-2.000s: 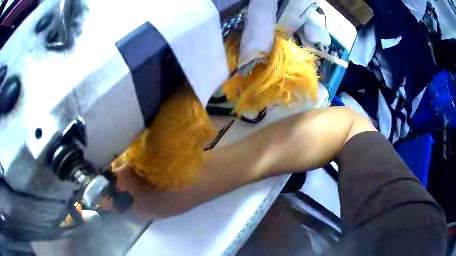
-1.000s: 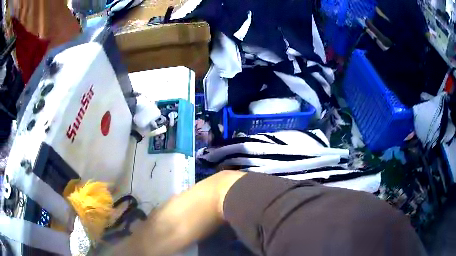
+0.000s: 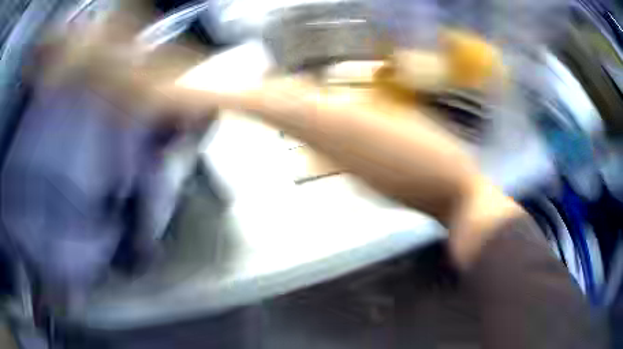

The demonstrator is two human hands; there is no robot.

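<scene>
The view is strongly blurred. My right arm reaches from the lower right across the table, and my right hand (image 3: 160, 82) is a smear at the upper left, over cloth. Whether its fingers are closed on anything cannot be told. Pale bluish and dark cloth (image 3: 68, 177) hangs at the left, at the table's left side. Skin-toned blur at the upper left does not show a distinct left hand. The pale machine table (image 3: 328, 211) lies under my right arm.
Yellow-orange tufts (image 3: 471, 60) are at the upper right, near the blurred grey machine parts (image 3: 321, 34). Dark looped shapes lie beside the tufts. A teal thing (image 3: 570, 146) and blue shapes (image 3: 580, 232) are at the right. The table's front edge curves across the lower middle.
The view has swung left from the machine's far side and floor crates to the table and hanging cloth. My right arm now stretches across to the upper left.
</scene>
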